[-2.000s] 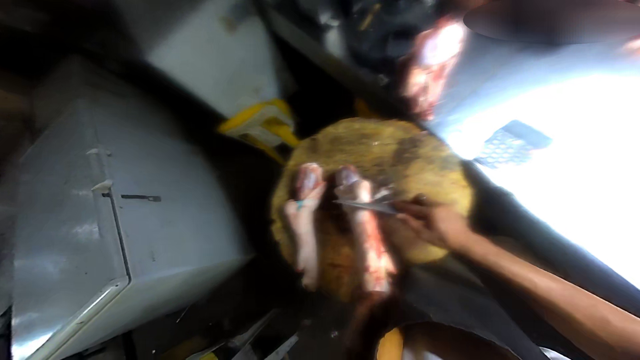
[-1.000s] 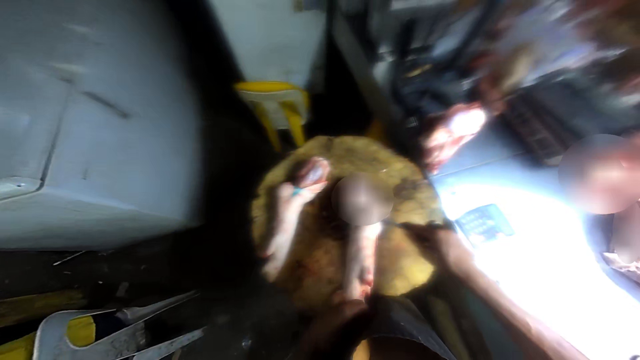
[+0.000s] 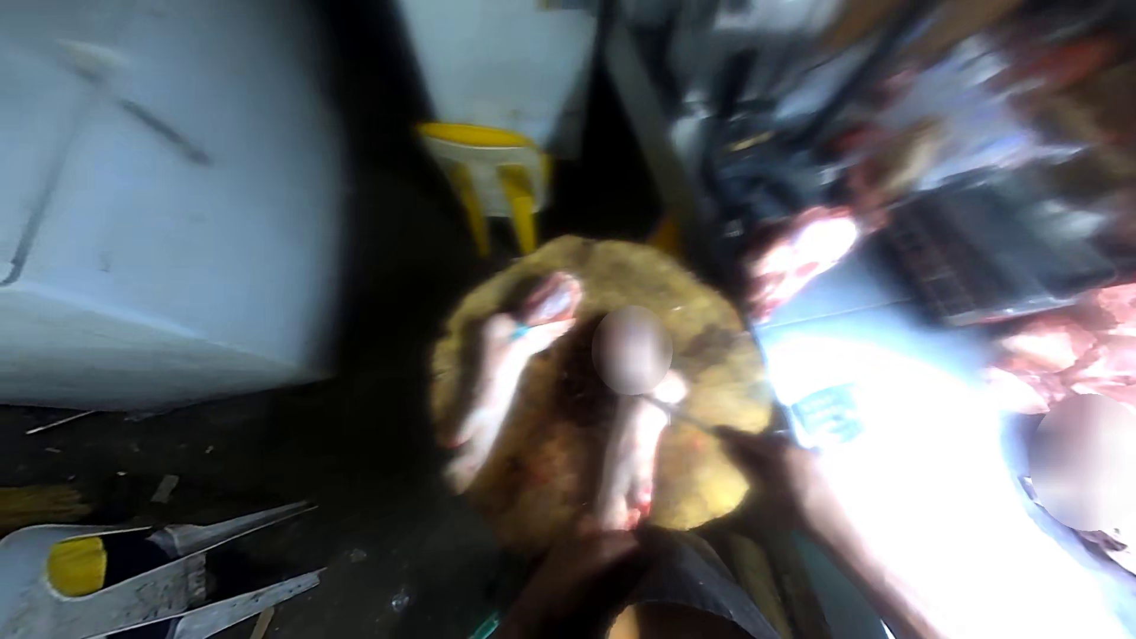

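Two pale animal legs with raw cut ends lie on a round wooden chopping block point(image 3: 710, 306). The left leg point(image 3: 497, 390) slants across the block, with a small blue-green spot near its upper joint. My right hand point(image 3: 759, 457), at the block's right edge, grips a knife point(image 3: 682, 414) whose blade reaches the upper part of the right leg point(image 3: 632, 453). At the block's near edge, my left hand point(image 3: 590, 555) is on the lower end of that leg, dark and blurred. A blurred round patch hides the right leg's upper end.
A yellow and white plastic chair point(image 3: 488, 169) stands beyond the block. At the left is a large white appliance point(image 3: 177, 266), with another plastic chair point(image 3: 133, 595) below it. A bright counter point(image 3: 914, 479) at the right holds meat pieces point(image 3: 1056, 346) and a dark tray point(image 3: 994, 248).
The view has swung right, showing more of the counter. My left hand now shows at the right leg's lower end. The knife remains in my right hand.
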